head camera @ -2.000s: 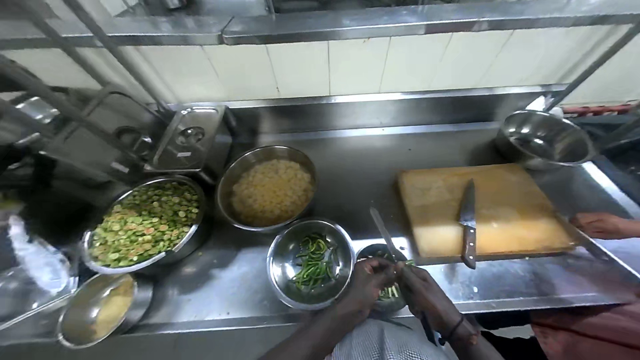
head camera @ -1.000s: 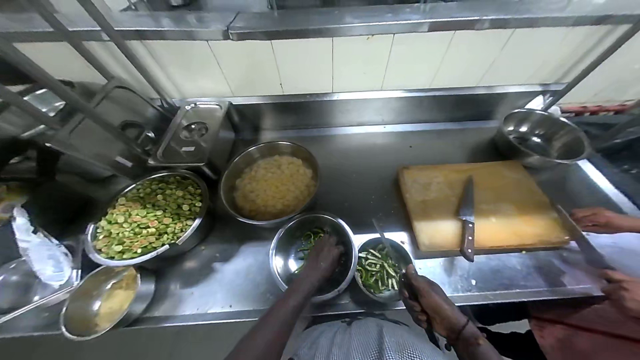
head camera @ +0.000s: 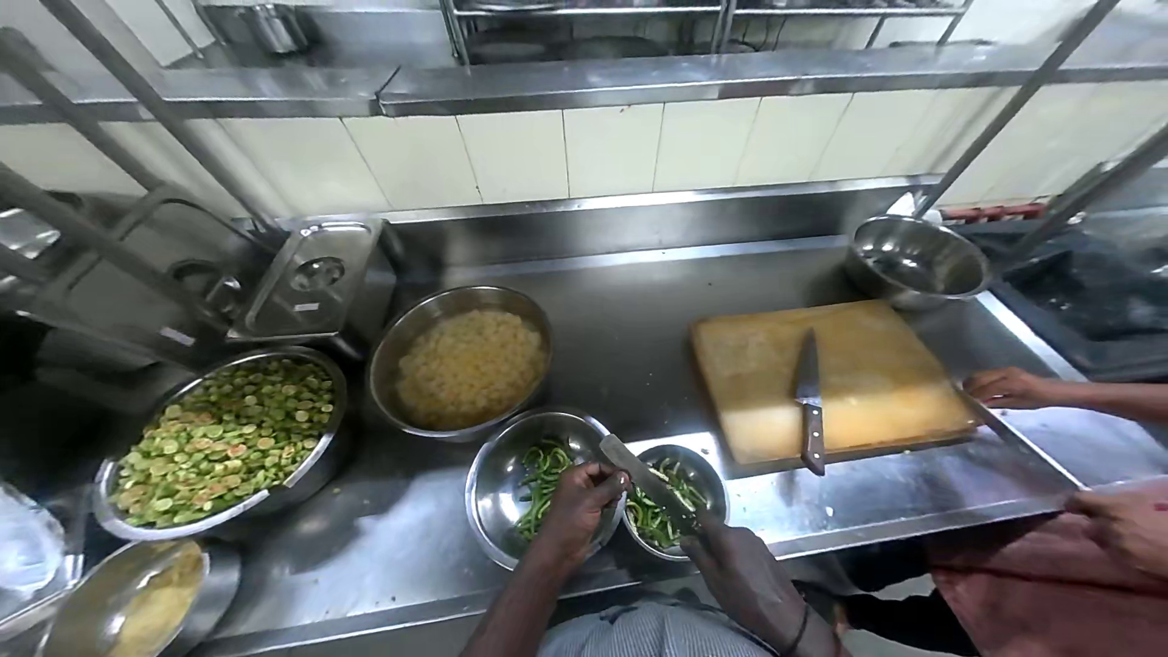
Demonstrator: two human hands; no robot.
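Observation:
My right hand (head camera: 735, 566) grips a knife (head camera: 652, 479) whose blade points up and left over a small steel bowl (head camera: 721, 506) of cut green chillies (head camera: 666, 511). Close to the blade's tip, my left hand (head camera: 579, 502) has its fingertips pinched together at the right side of a larger steel bowl (head camera: 488, 511). That bowl contains whole green chillies (head camera: 545, 474). Whatever is between the left fingertips is too small to make out clearly.
A wooden cutting board (head camera: 748, 365) bears another knife (head camera: 810, 401). A co-worker's hand (head camera: 1013, 388) rests by its right edge. Steel bowls hold sliced green vegetables (head camera: 228, 438), pale chunks in liquid (head camera: 470, 365) and yellowish paste (head camera: 160, 602). An empty-looking bowl (head camera: 917, 260) stands back right.
My left hand has come out of the larger chilli bowl toward the knife. The knife's blade now lies across the small bowl. The co-worker's long blade no longer shows at the board's right corner.

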